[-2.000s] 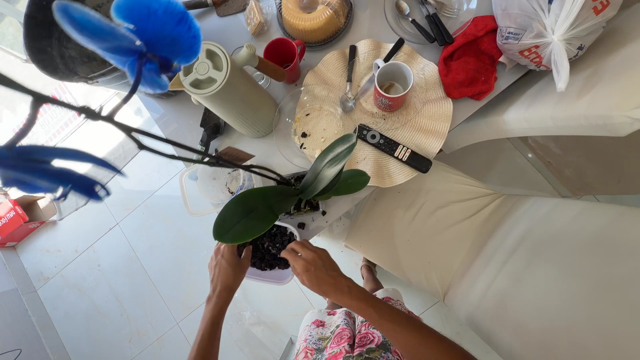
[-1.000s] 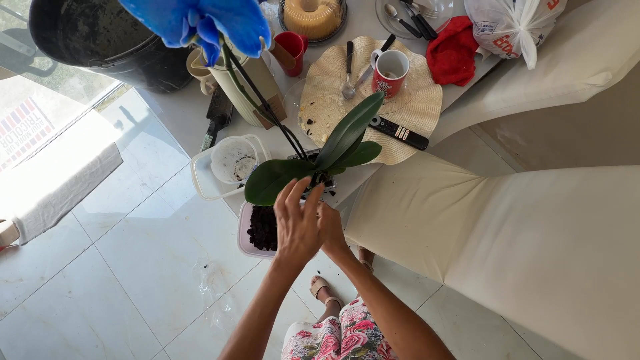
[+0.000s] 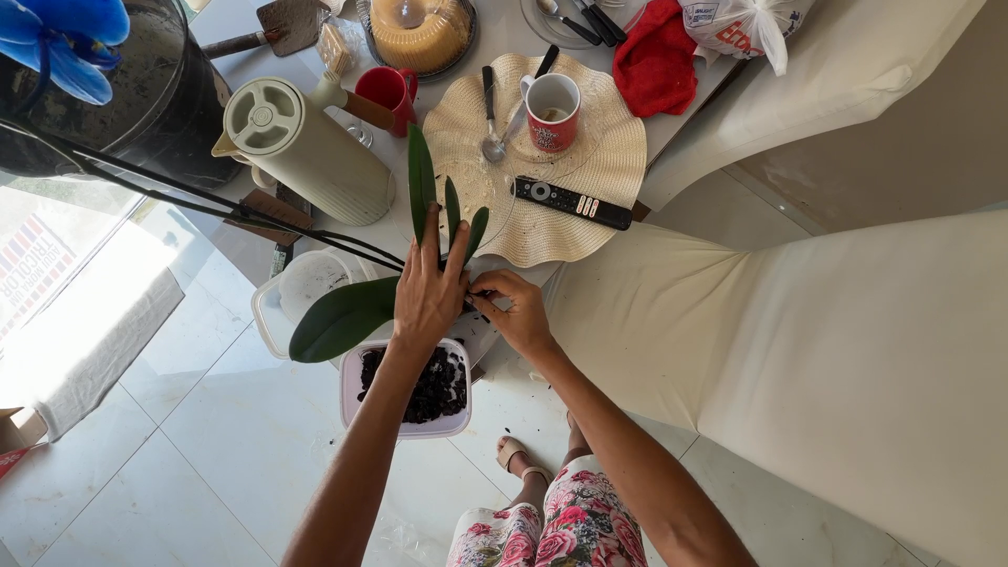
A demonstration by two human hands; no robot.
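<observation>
An orchid with blue petals [image 3: 67, 47] and a long dark stem arches to the upper left. My left hand [image 3: 429, 295] lies over the base of the plant, its fingers spread among the upright green leaves [image 3: 421, 185]; a broad leaf [image 3: 346, 319] sticks out to its left. Close on the right, my right hand [image 3: 512, 311] pinches with thumb and fingertips near the plant's base; whether something small is between them cannot be made out. The pot is hidden behind my hands. Below them, a white plastic tub [image 3: 465, 425] holds dark bark pieces [image 3: 433, 386].
A clear plastic container [image 3: 272, 315] is left of the plant. Behind stand a thermal jug [image 3: 331, 157], a black bucket [image 3: 197, 94] and a red mug [image 3: 386, 90]. A woven placemat [image 3: 543, 244] bears a printed mug [image 3: 551, 118], cutlery and a remote control [image 3: 571, 203]. A covered chair [image 3: 654, 315] is at right.
My left hand has moved from above the tub up onto the leaves, and the two hands are now side by side instead of overlapping. The view has shifted.
</observation>
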